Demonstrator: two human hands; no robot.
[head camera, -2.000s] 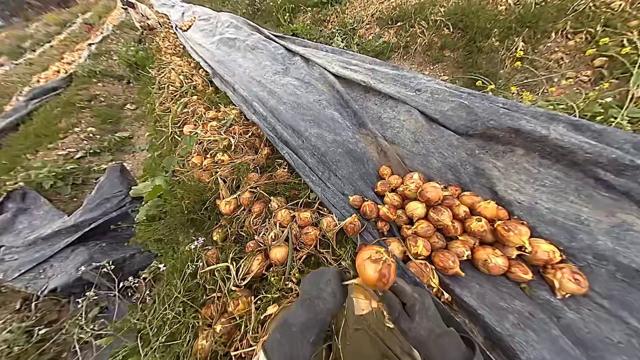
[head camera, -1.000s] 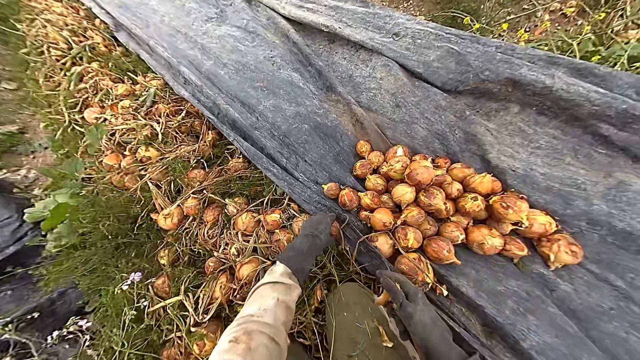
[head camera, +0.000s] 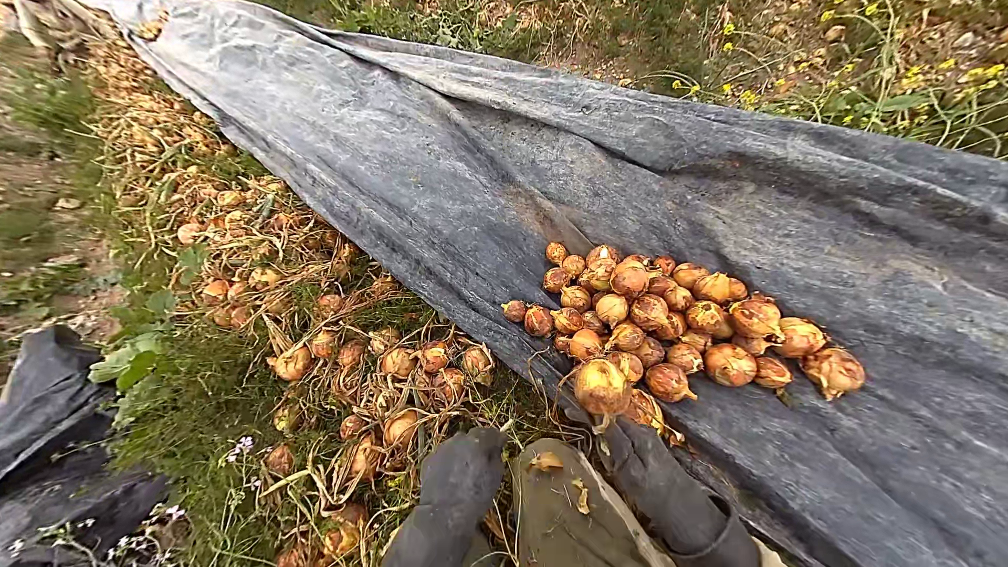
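My left hand, in a dark grey glove, is at the bottom centre, beside the onions with dry tops on the ground; its fingers are partly hidden and I see nothing in it. My right hand, gloved alike, is at the lower edge of the pile, its fingertips at the base of a yellow onion that stands out in front of the others. A pile of trimmed brown onions lies on the dark fabric sheet. Between my hands is a trouser knee with bits of dry skin on it.
The row of onions with dried leaves runs to the upper left along the sheet's edge. Another dark sheet lies crumpled at the left. Weeds with yellow flowers grow beyond the sheet, and green weeds stand beside the row.
My left hand has drawn back from the onions by the sheet's edge, where it reached one second ago. A yellow onion now shows at my right hand. The view has shifted.
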